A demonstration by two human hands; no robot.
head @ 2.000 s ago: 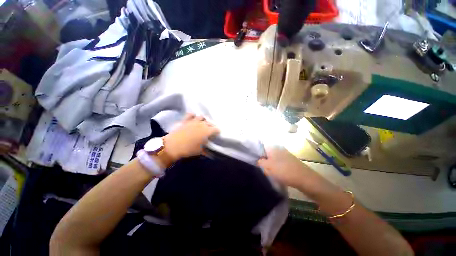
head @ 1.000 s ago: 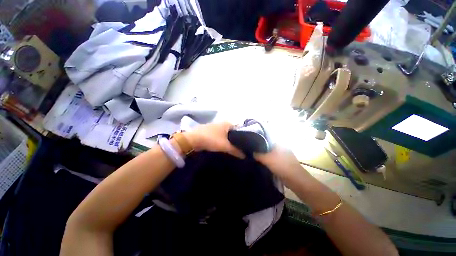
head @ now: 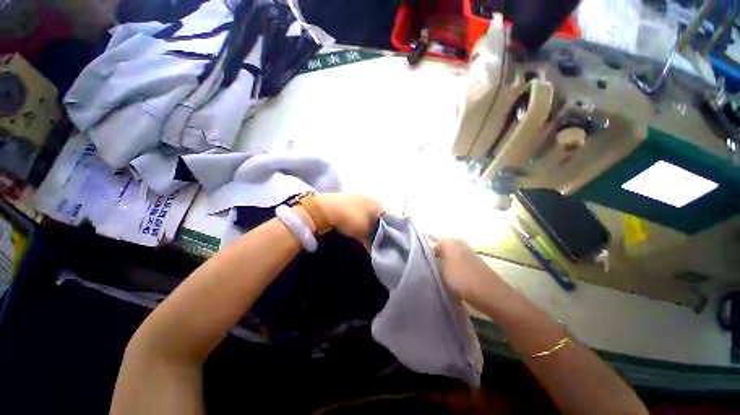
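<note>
A light grey and black garment panel (head: 418,304) hangs over the table's front edge, its grey side facing up with a seam along its right side. My left hand (head: 353,217) holds its upper left edge; the fingertips are hidden behind the cloth. My right hand (head: 456,263) grips the seam edge at the upper right. Black cloth lies below my left forearm, and a grey part of the work (head: 272,174) lies on the table left of my left hand. The sewing machine (head: 560,121) stands to the right; its needle area is lost in lamp glare.
A heap of grey and black pieces (head: 162,89) lies at the left over a printed plastic bag (head: 122,194). A phone (head: 564,223) and a blue and yellow-green pen-sized tool (head: 545,255) lie right of my right hand. A red basket (head: 442,28) stands behind.
The grey side of the panel now faces up between my hands, where black cloth and a small folded dark piece showed a second ago. The view has shifted slightly.
</note>
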